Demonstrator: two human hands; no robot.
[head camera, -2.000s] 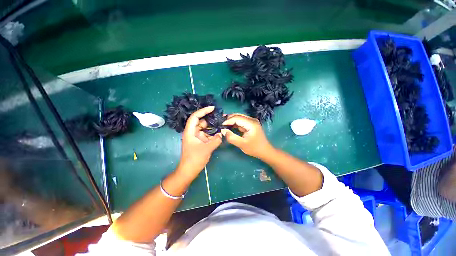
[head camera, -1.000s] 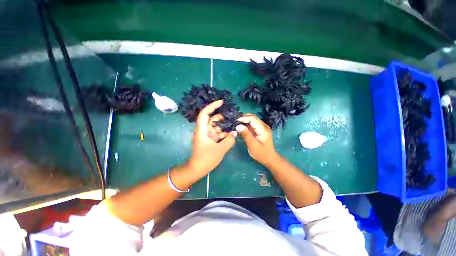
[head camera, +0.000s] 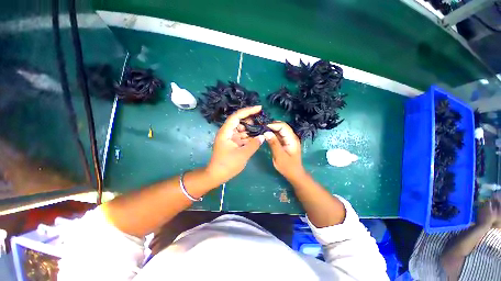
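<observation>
My left hand (head camera: 233, 149) holds a small black piece (head camera: 255, 124) with curved, spiky parts between thumb and fingers. My right hand (head camera: 284, 149) pinches the right edge of the same piece with its fingertips. Fingers hide part of it. A spiky black cluster (head camera: 222, 99) lies just behind my left hand. A larger black heap (head camera: 316, 99) lies at the back, right of my hands. One white squeeze bottle (head camera: 183, 97) lies left of the cluster, another (head camera: 340, 158) lies right of my right hand.
A blue crate (head camera: 413, 159) of black pieces stands at the bench's right end. A darker cluster (head camera: 139, 85) lies far left, by the clear panel with black cables (head camera: 82, 99). A pale-rimmed crate (head camera: 19, 253) with brown-gold pieces is low left. A person's striped sleeve (head camera: 439, 258) shows lower right.
The camera view has shifted and turned, so the bench contents sit differently in the frame. Both hands stay together on the black piece, with small finger movements. The pale-rimmed crate shows more at lower left.
</observation>
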